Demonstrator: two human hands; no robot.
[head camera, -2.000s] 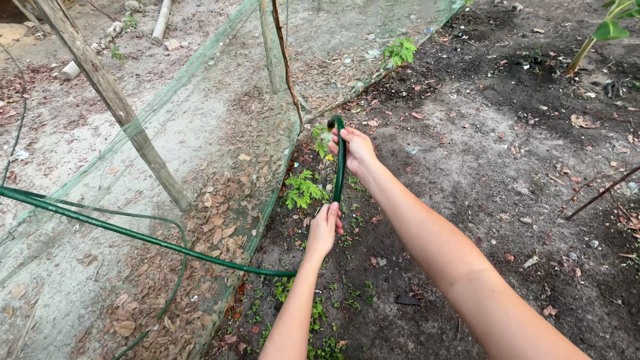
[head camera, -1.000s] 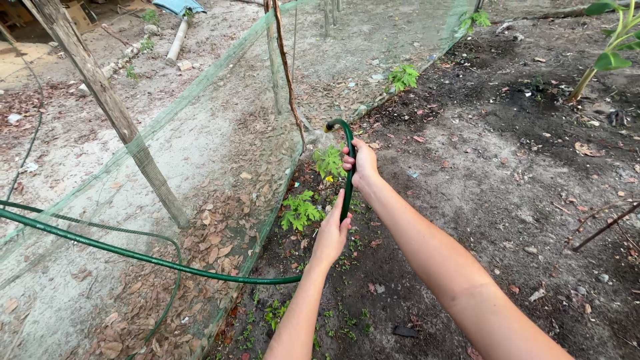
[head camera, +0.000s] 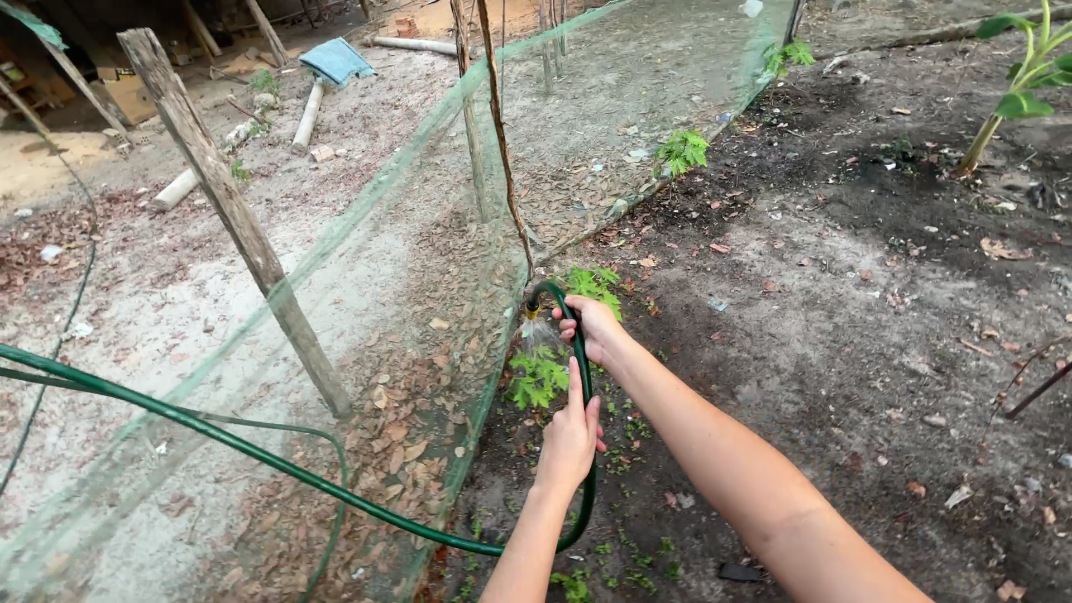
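A green garden hose (head camera: 276, 462) comes in from the left over the netting and loops up through both hands. My right hand (head camera: 593, 328) is closed around it near its bent-over end. Below, my left hand (head camera: 569, 440) holds the same hose, its index finger stretched along it. The yellow-tipped nozzle (head camera: 532, 311) points down, and water sprays from it over a leafy green plant (head camera: 538, 377). Another leafy plant (head camera: 593, 287) stands just behind the right hand, partly hidden.
Green netting (head camera: 335, 230) runs along the left, with a leaning wooden post (head camera: 243, 226) and a thin stick (head camera: 502, 142) beside it. Farther off stand a small plant (head camera: 682, 152) and a broad-leaved plant (head camera: 992, 126). A blue cloth (head camera: 337, 60) lies beyond the netting.
The hose end has turned downward, and water spray now shows below it, where none was plain before. Both hands have kept their hold on the hose. The view has tilted up somewhat.
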